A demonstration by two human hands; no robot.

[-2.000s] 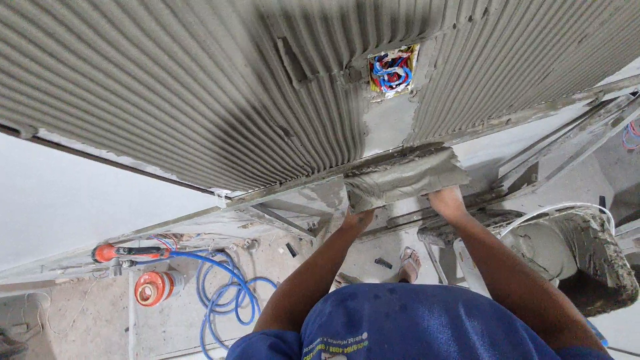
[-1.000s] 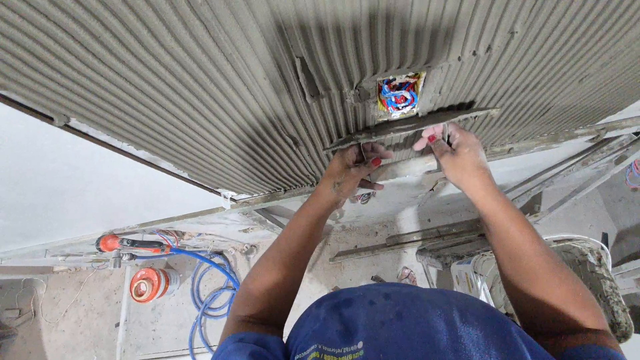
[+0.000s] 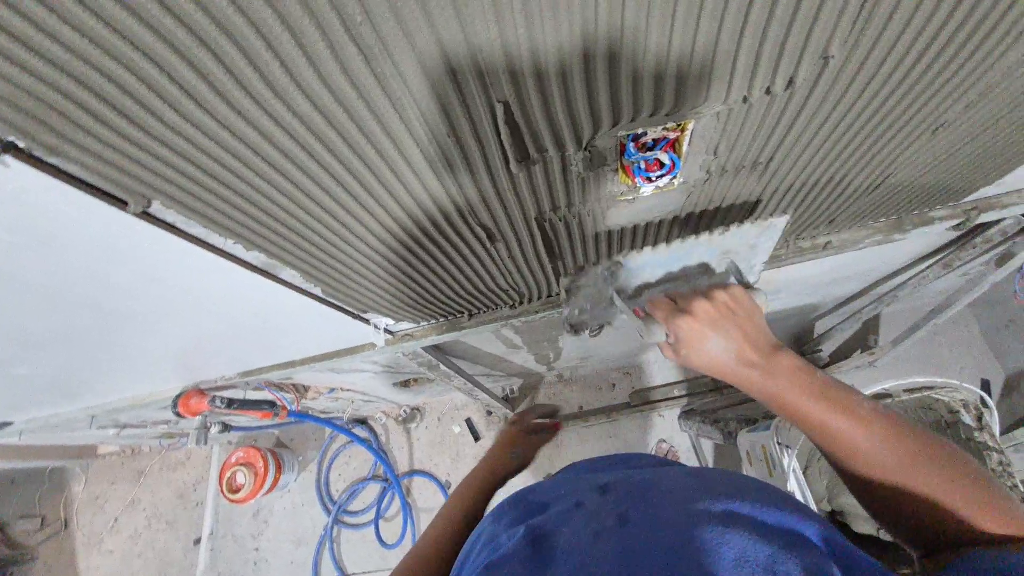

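My right hand [image 3: 716, 332] grips the handle of a notched trowel [image 3: 704, 252], whose toothed edge lies against the wall's ridged grey mortar [image 3: 384, 144]. Wet mortar clings to the trowel's back by the handle. Above the blade, a square electrical box [image 3: 654, 158] with blue and red wires opens in the wall. My left hand [image 3: 528, 436] hangs low near my body, away from the wall, its fingers partly curled; whether they hold anything cannot be made out.
An orange and black tool [image 3: 232, 405] with a blue hose [image 3: 384, 472] is at the lower left, beside an orange-topped container [image 3: 248, 474]. A mortar-filled bucket [image 3: 848, 472] stands at my right. Metal framing [image 3: 920, 280] runs below the wall's edge.
Both hands were up at the wall below the box, by a long mortar-covered edge. My left hand has dropped toward my body, and the trowel's broad face now shows in my right hand's grip.
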